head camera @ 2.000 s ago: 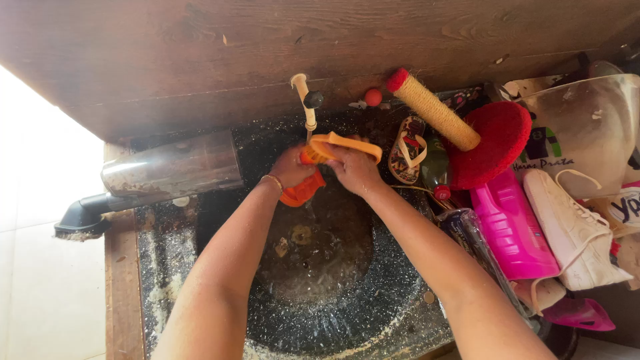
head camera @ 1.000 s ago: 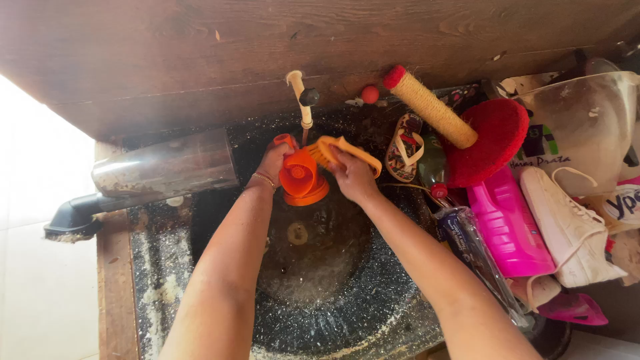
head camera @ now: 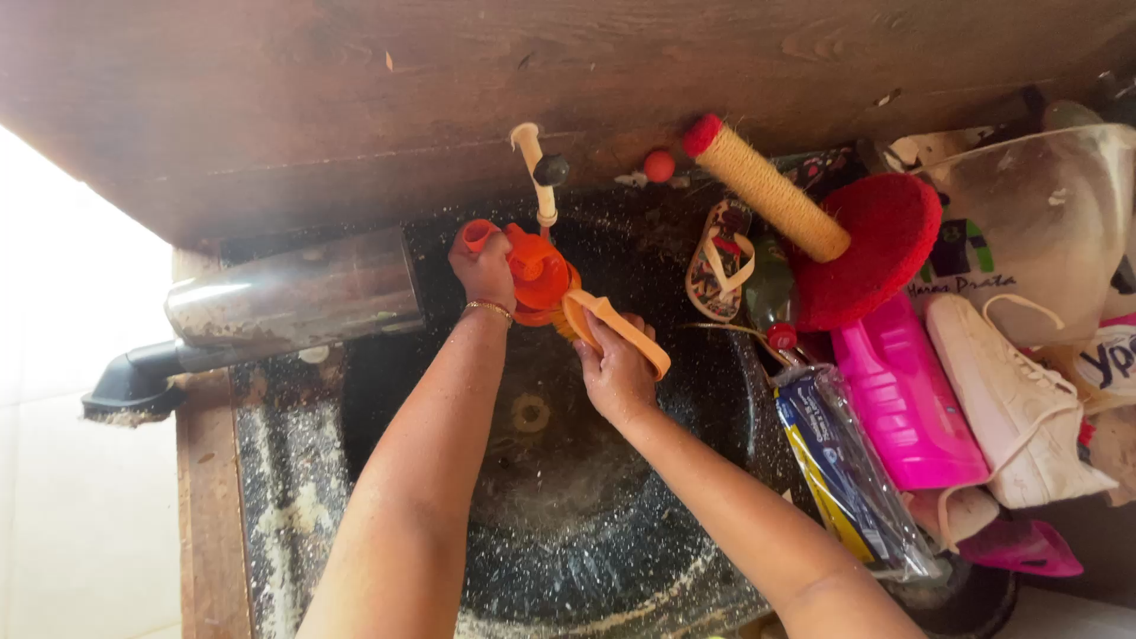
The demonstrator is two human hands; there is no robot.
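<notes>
My left hand (head camera: 485, 266) grips an orange plastic part (head camera: 539, 271) with a round body and a short tube, just below and left of a beige plastic tap (head camera: 537, 177) with a black knob. My right hand (head camera: 619, 364) holds a scrub brush (head camera: 626, 333) with a light orange handle, its bristles against or very near the lower right of the orange part. Both hands are over a dark speckled sink basin (head camera: 568, 568), whose round drain (head camera: 531, 414) shows below them. The fingertips of my left hand are partly hidden.
A clear cylinder (head camera: 293, 288) with a black elbow lies left. At right crowd a flip-flop (head camera: 721, 266), a red-based rope scratching post (head camera: 874, 244), a pink bottle (head camera: 914, 399), a white shoe (head camera: 1012, 399) and a plastic-wrapped packet (head camera: 843, 470). A wooden panel (head camera: 355, 106) stands behind.
Two seconds ago my hands were close together under the tap. The orange part has since been turned in my left hand, and my right hand with the brush now sits lower and farther right.
</notes>
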